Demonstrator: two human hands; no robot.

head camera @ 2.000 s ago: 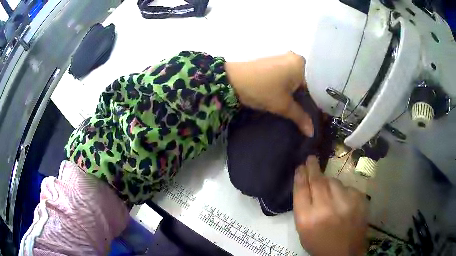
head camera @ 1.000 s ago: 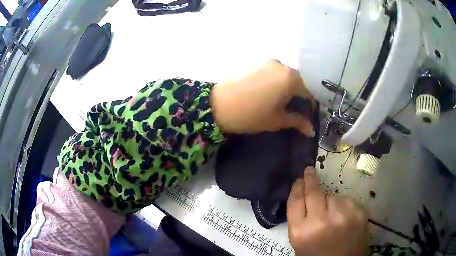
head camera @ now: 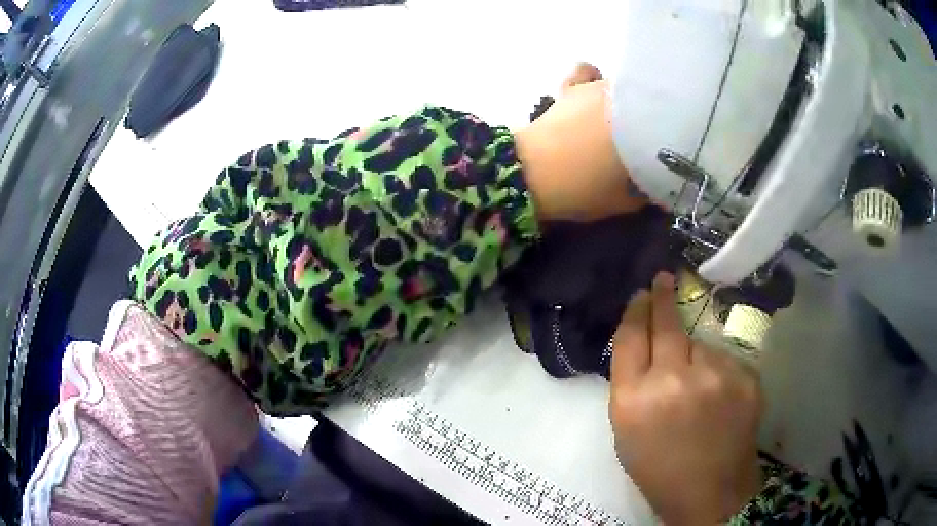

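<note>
A dark fabric panel lies on the machine bed with its right edge at the presser foot. A black zipper band with a pale line of teeth shows below it, towards the front. My left hand reaches over the panel's far side; its fingers are mostly hidden behind the machine head, with a bit of dark fabric beside them. My right hand presses its fingertips on the panel's near right edge, just in front of the needle area.
The pale machine head stands at right, with cream ribbed knobs. Black snips lie at lower right. A stack of dark panels is at far left. A zipper band is cut off at the top edge. A grey rail runs at left.
My left hand has moved away from me, partly behind the machine head. The panel has shifted up to the presser foot, and its zipper band has moved away from the front edge.
</note>
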